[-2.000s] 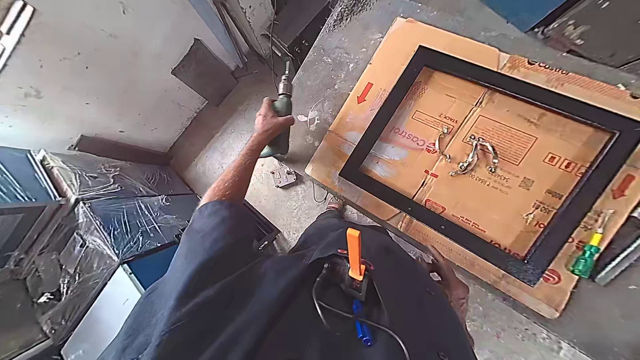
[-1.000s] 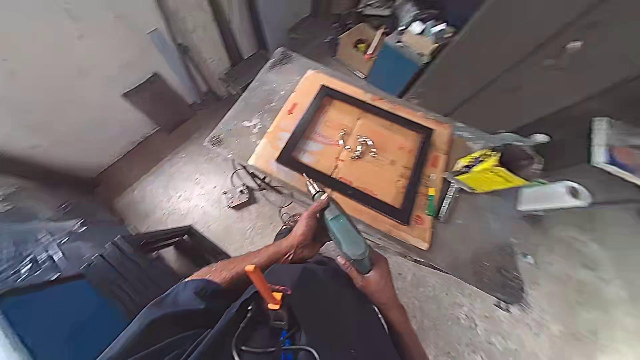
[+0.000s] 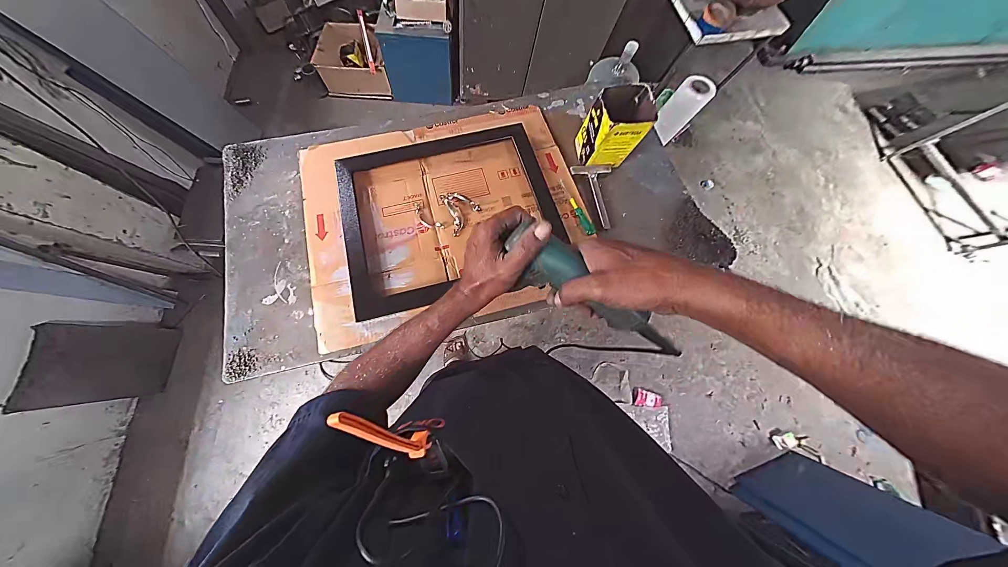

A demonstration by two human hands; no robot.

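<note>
My left hand is closed around the front part of a green corded power tool, and my right hand grips its body farther back. The tool's tip is hidden by my left hand. Both hands are over the near right corner of a black rectangular frame, which lies flat on a printed cardboard sheet. Inside the frame opening, shiny metal handles rest on the cardboard. A green-handled screwdriver lies on the right, beside a metal T-shaped tool.
The grey worktable bears a yellow and black box and a white roll at its back right. A cardboard carton and a blue cabinet stand behind. The tool's black cable runs near the table's front edge.
Two seconds ago my left hand held the power tool left of the table. Now both hands grip it over the frame's near right corner. The view has shifted.
</note>
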